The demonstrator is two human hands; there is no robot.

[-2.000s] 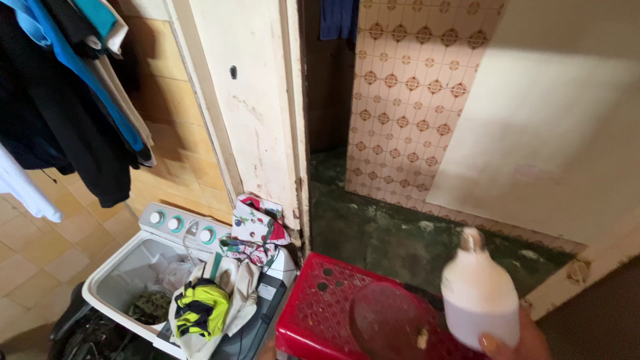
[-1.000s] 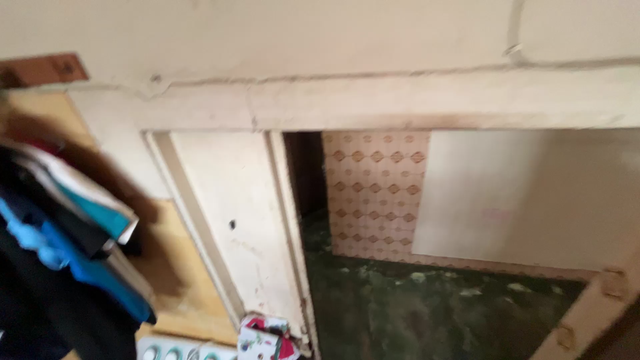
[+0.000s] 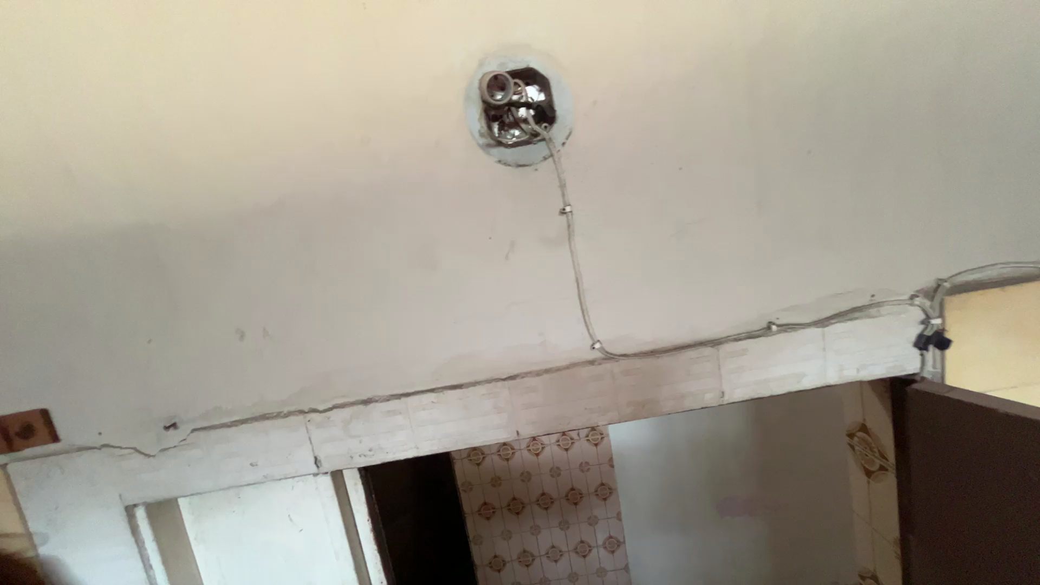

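Observation:
Neither of my hands shows in the head view now, and the light bulb is out of sight too. High on the pale wall, a lamp socket (image 3: 497, 87) sits at the upper left of an open junction box (image 3: 532, 101) with loose wires inside. Around the box is a round, light-blue painted patch (image 3: 479, 138). A thin cable (image 3: 573, 252) runs down from it, held by small clips, then bends right along the top of the doorway.
A white tiled lintel (image 3: 569, 394) spans the doorway, with a white door panel (image 3: 260, 528) at lower left and a dark brown door (image 3: 967, 487) at lower right. Patterned tiles (image 3: 540, 504) line the room beyond. A brown wooden block (image 3: 28, 431) is fixed at the far left.
The view has tilted far up, from the washing machine and red plastic stool to the upper wall. The white bulb, held in a hand at lower right two seconds ago, has left view.

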